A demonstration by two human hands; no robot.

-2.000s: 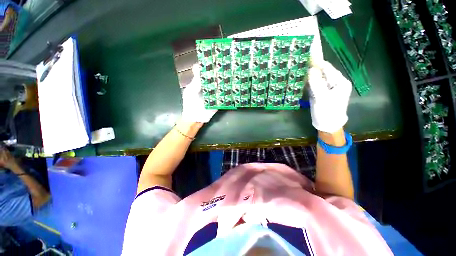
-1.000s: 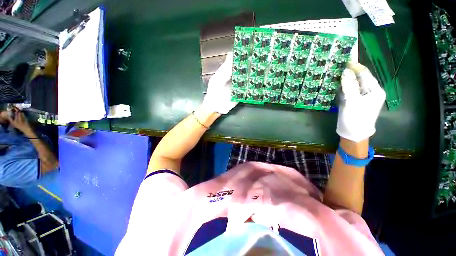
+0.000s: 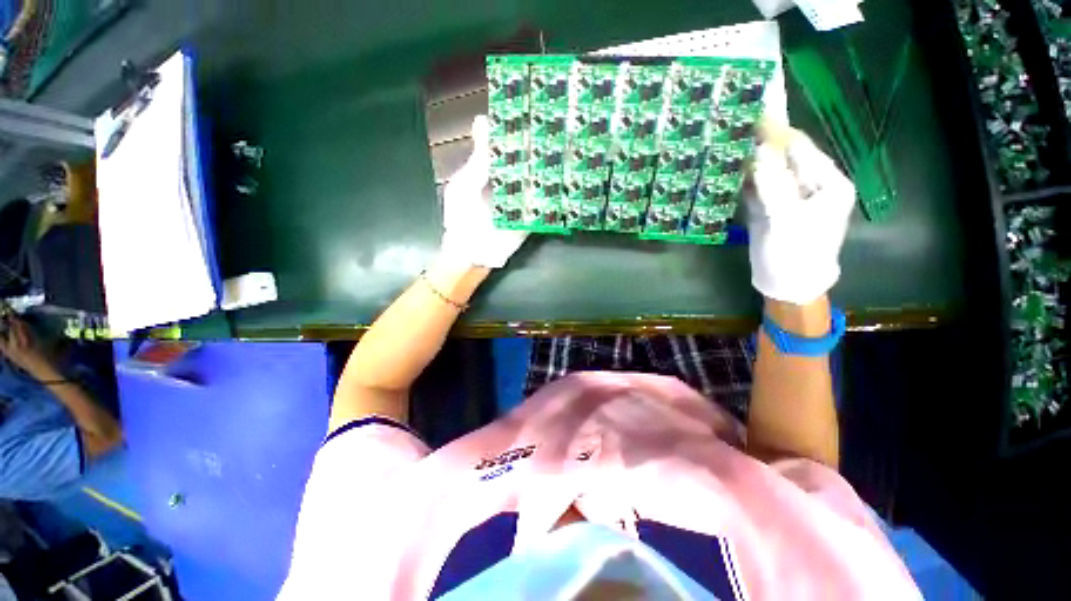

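A green PCB panel (image 3: 622, 147) with a grid of identical small boards is held above the dark green bench, facing up. My left hand (image 3: 476, 217), in a white glove, grips its left edge; the fingers behind the panel are hidden. My right hand (image 3: 801, 217), also white-gloved and with a blue wrist band, is at the panel's right edge, its fingertips closed on that edge. A white sheet (image 3: 752, 42) and a brown-grey grooved plate (image 3: 452, 117) lie partly covered behind the panel.
Thin green rails (image 3: 871, 176) lie to the right. A black compartment tray (image 3: 1012, 197) of loose green boards stands far right. A clipboard (image 3: 153, 211) lies left, with a blue box (image 3: 235, 446) below it. Another person's arm (image 3: 71, 405) shows at the far left.
The view shifted right and then back. The panel stays between both hands, and its tilt has changed slightly.
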